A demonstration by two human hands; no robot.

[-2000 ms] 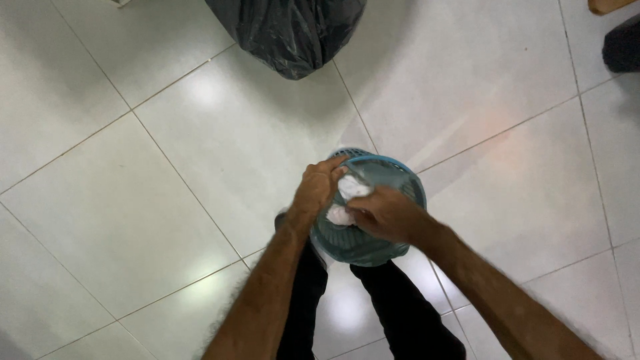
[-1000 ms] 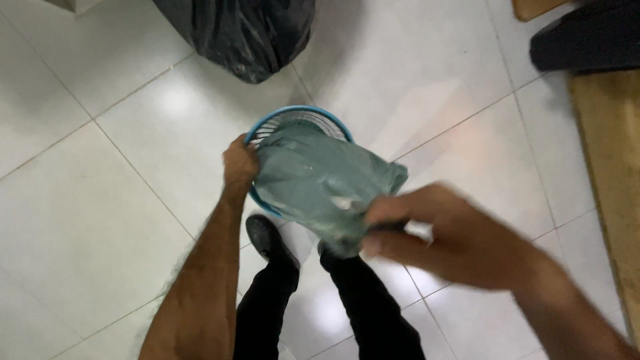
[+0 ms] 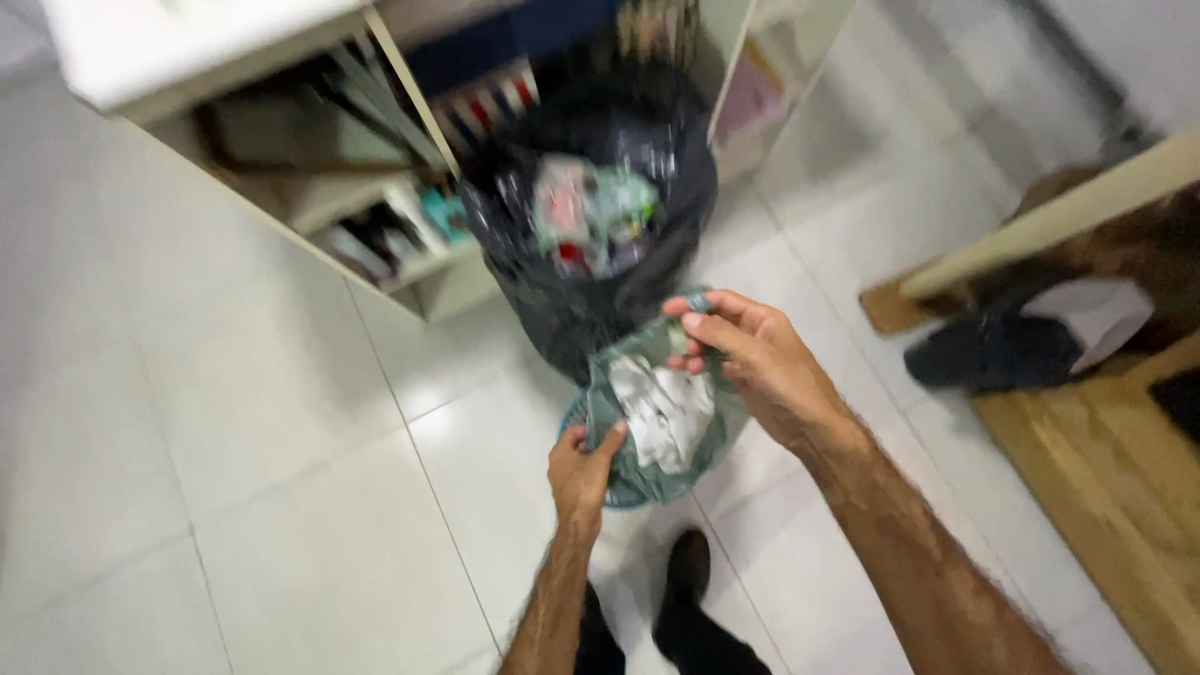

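Note:
A green plastic bag [image 3: 609,384] stands open with crumpled white tissue [image 3: 666,412] inside. My left hand [image 3: 583,469] grips its near left edge, together with the rim of a blue plastic basket [image 3: 574,412] mostly hidden beneath the bag. On the far right edge, my right hand [image 3: 750,352] pinches the bag between thumb and fingers. Just beyond them is a large black garbage bag [image 3: 562,319], its mouth open, holding mixed plastic waste [image 3: 586,211].
A white shelf unit [image 3: 267,211] with items in its compartments stands behind the black bag. At the right are a dark shoe [image 3: 994,352], a wooden board [image 3: 1106,487] and a pale furniture edge [image 3: 1050,216]. My own shoe [image 3: 689,562] is below the basket.
The green bag, earlier drawn over the basket with its mouth out of sight, now shows the white tissue inside. The view has swung up, bringing the shelf and the black bag's contents into sight.

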